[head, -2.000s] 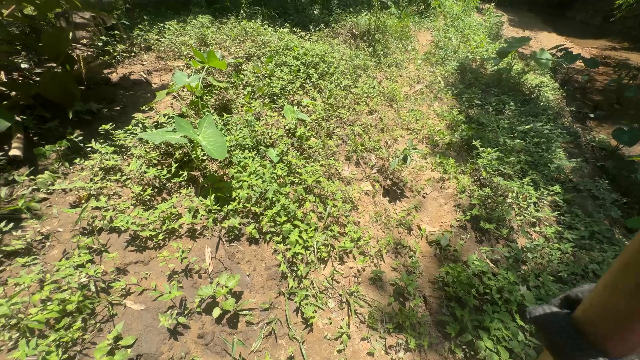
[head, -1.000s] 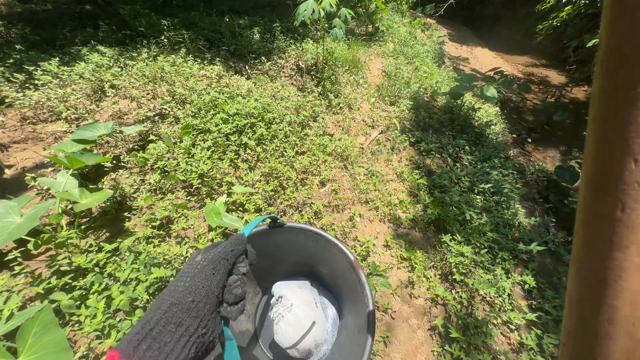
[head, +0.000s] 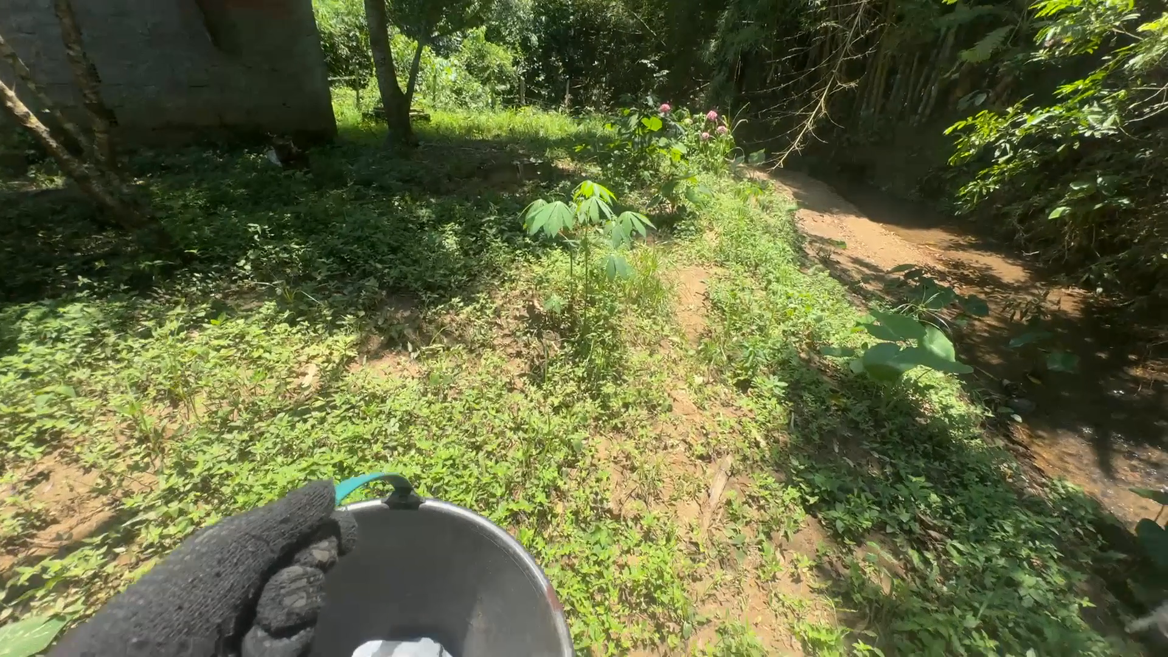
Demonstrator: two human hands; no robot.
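Note:
At the lower left is my left hand (head: 246, 579) in a black knit glove, its fingers curled at the left rim of a black plastic bucket (head: 484, 584). A teal strap (head: 370, 481) rises from the rim beside the glove, and the hand grips the bucket there. Inside the bucket the top of a white object (head: 401, 648) shows at the bottom edge of the view; most of it is cut off. My right hand cannot be made out in the head view.
A narrow dirt path (head: 691, 301) runs ahead through low weeds, past a young cassava-like plant (head: 589, 224). A shallow stream (head: 1086, 392) lies down the bank at right. A wall (head: 228, 73) and a tree trunk (head: 388, 73) stand at the back left.
The view has lifted and moved, now showing the wall and stream. My gloved left hand and the bucket, not seen two seconds ago, came into view. The brown pole at right has left the view.

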